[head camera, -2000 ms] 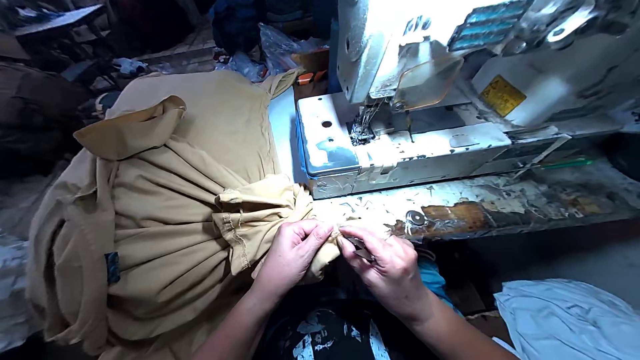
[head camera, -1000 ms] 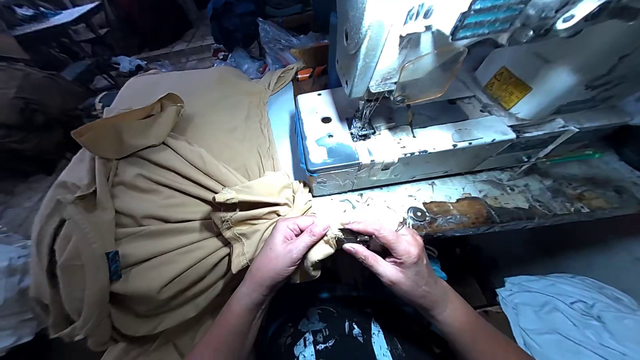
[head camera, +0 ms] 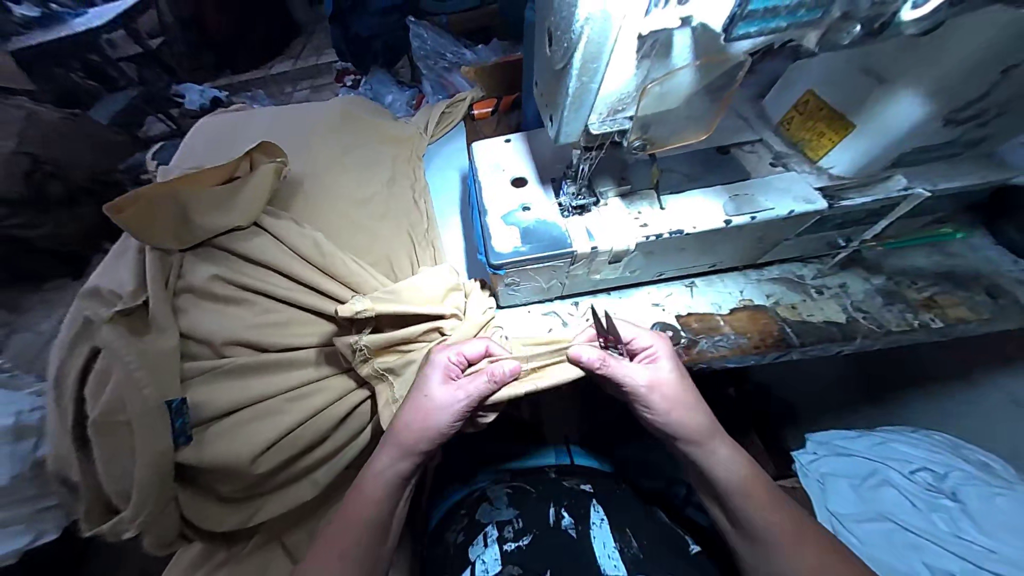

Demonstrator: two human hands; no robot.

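Observation:
A tan fabric garment (head camera: 272,360) with a collar lies gathered in folds on the left, its narrow end drawn toward my hands. My left hand (head camera: 464,388) pinches that end between thumb and fingers. My right hand (head camera: 640,368) grips the same cloth a little to the right, so a short strip is stretched between the two. Small thread snips (head camera: 610,334) also sit in my right hand, their two dark blades pointing up and apart. Behind my hands stands an industrial sewing machine (head camera: 656,232), with its needle and presser foot (head camera: 578,192) above the bed.
The worn table edge (head camera: 800,320) runs below the machine bed, with a dark round knob or bolt by my right fingers. Pale blue cloth (head camera: 912,496) lies at the lower right. Plastic bags (head camera: 440,64) and an orange-handled object (head camera: 492,106) are behind the garment.
My hands have moved farther apart, with a strip of the tan cloth now stretched between them. The snips' blades now point upward out of my right hand.

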